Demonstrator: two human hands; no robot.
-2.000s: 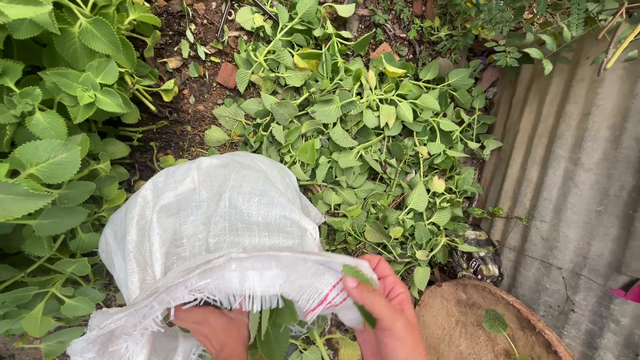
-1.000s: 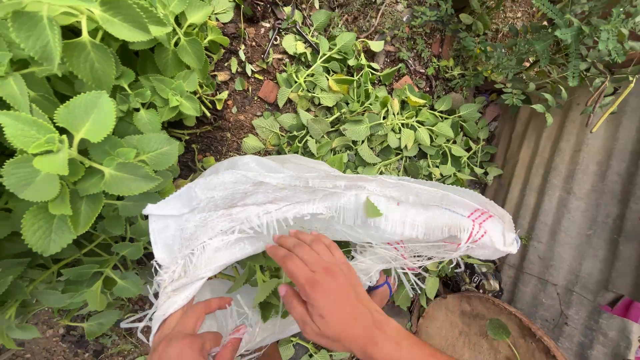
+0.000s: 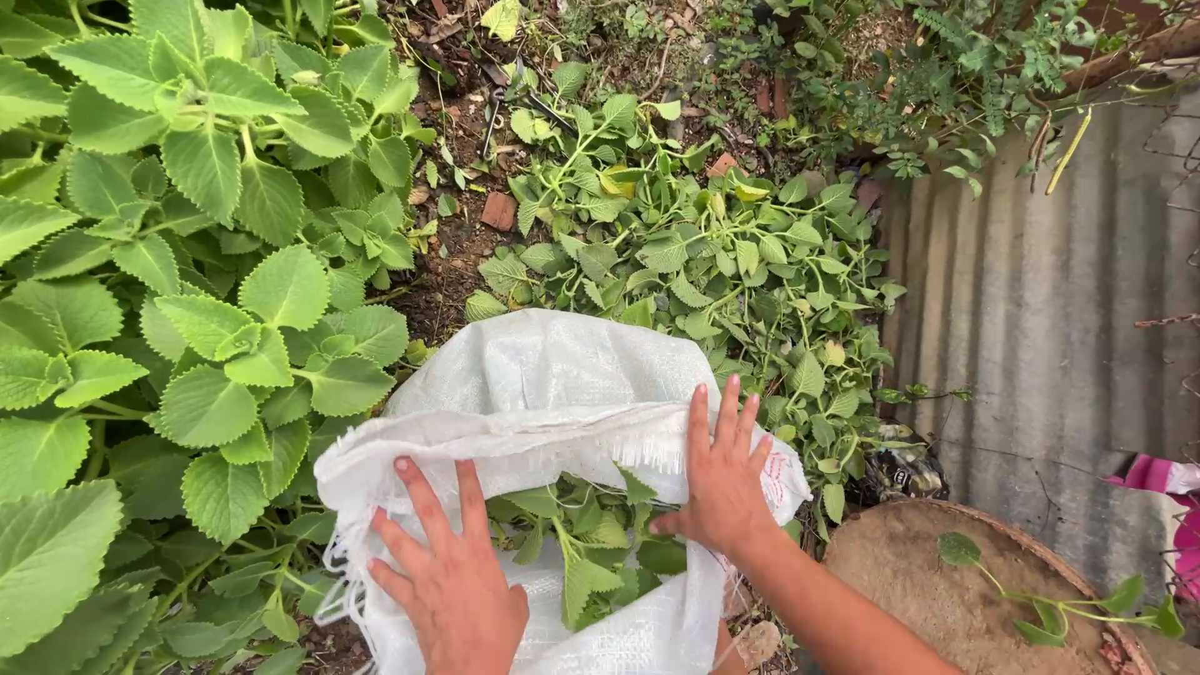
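A white woven plastic sack (image 3: pixel 553 366) with a frayed rim lies low in the middle of the head view, its mouth facing me. Cut leafy stems (image 3: pixel 591 544) fill the opening. My left hand (image 3: pixel 455 572) rests with spread fingers on the left part of the rim. At the right part of the rim is my right hand (image 3: pixel 727 473), fingers also spread, its fingertips against the fabric. Neither hand grips anything. Beyond the sack, a heap of cut leafy stems (image 3: pixel 694 253) covers the ground.
Tall leafy plants (image 3: pixel 206 328) grow at the left. A corrugated metal sheet (image 3: pixel 1012 309) stands at the right, near a round brown board or lid (image 3: pixel 919 581) with a sprig (image 3: pixel 1055 605) on it. Brick pieces (image 3: pixel 499 211) and a pair of scissors or similar metal tool (image 3: pixel 492 117) lie on the soil.
The sack's mouth, bunched around the hands two seconds ago, now gapes with leaves showing inside. My right hand has moved from the middle of the opening to its right rim.
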